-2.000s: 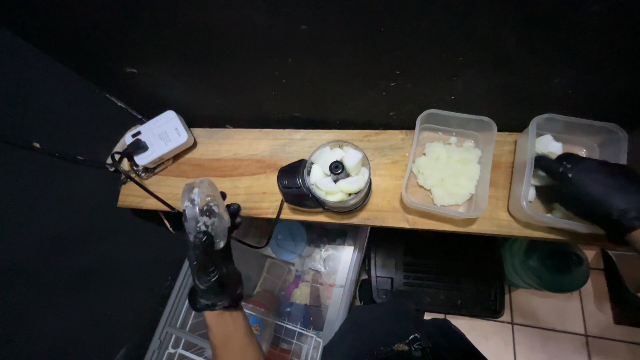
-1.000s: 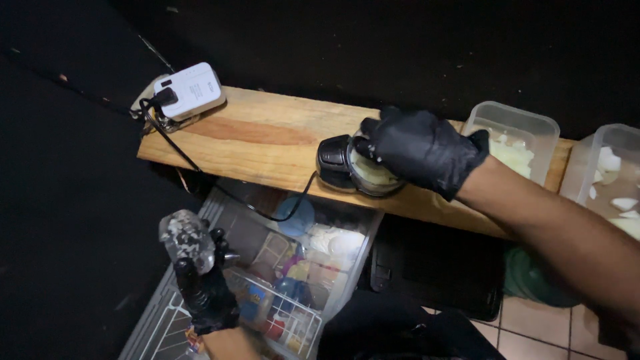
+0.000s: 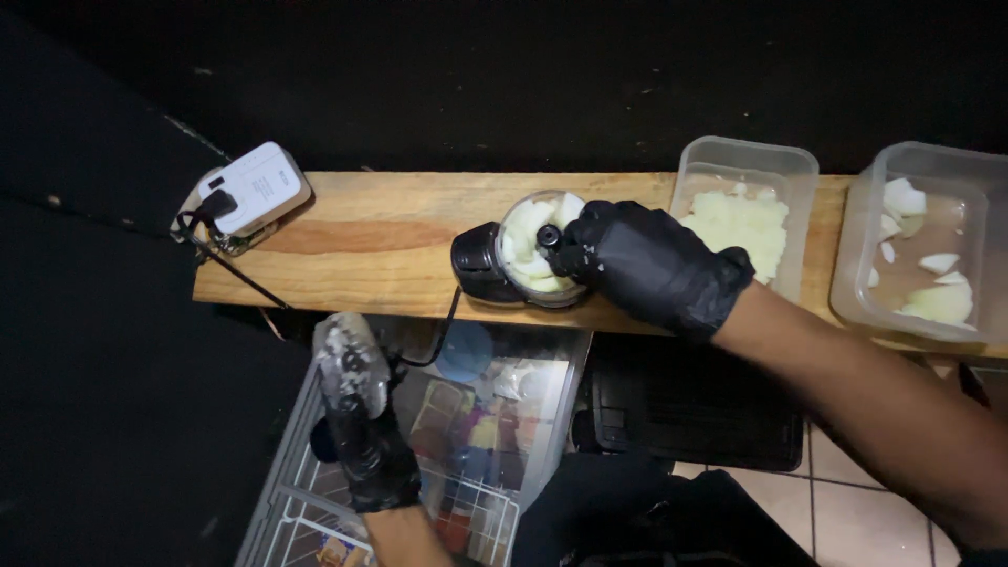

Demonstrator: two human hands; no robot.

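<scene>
In a black glove, my left hand (image 3: 366, 441) grips a clear plastic chopper lid (image 3: 350, 358) with white bits stuck to it, held low in front of the shelf. My right hand (image 3: 638, 256), also gloved in black, has its fingertips at the right side of the chopper bowl (image 3: 543, 291), touching the onion pieces (image 3: 529, 236) around the central black hub. Whether the fingers pinch a piece cannot be seen. The bowl sits on the black base of the electric chopper (image 3: 476, 260). Behind my right wrist stands a plastic tub (image 3: 807, 181) of finely chopped onion (image 3: 736, 224).
At the far right, another tub (image 3: 846, 260) holds onion chunks (image 3: 937, 303). A white power adapter (image 3: 264, 189) with a plugged-in cord lies on the wooden shelf's (image 3: 362, 201) left end. Below are a glass-topped freezer (image 3: 504, 441) with wire baskets and a black lidded box (image 3: 701, 417).
My right hand has moved from the rightmost tub to the chopper bowl, and the onion and hub now show more than one second ago. My left hand keeps holding the lid.
</scene>
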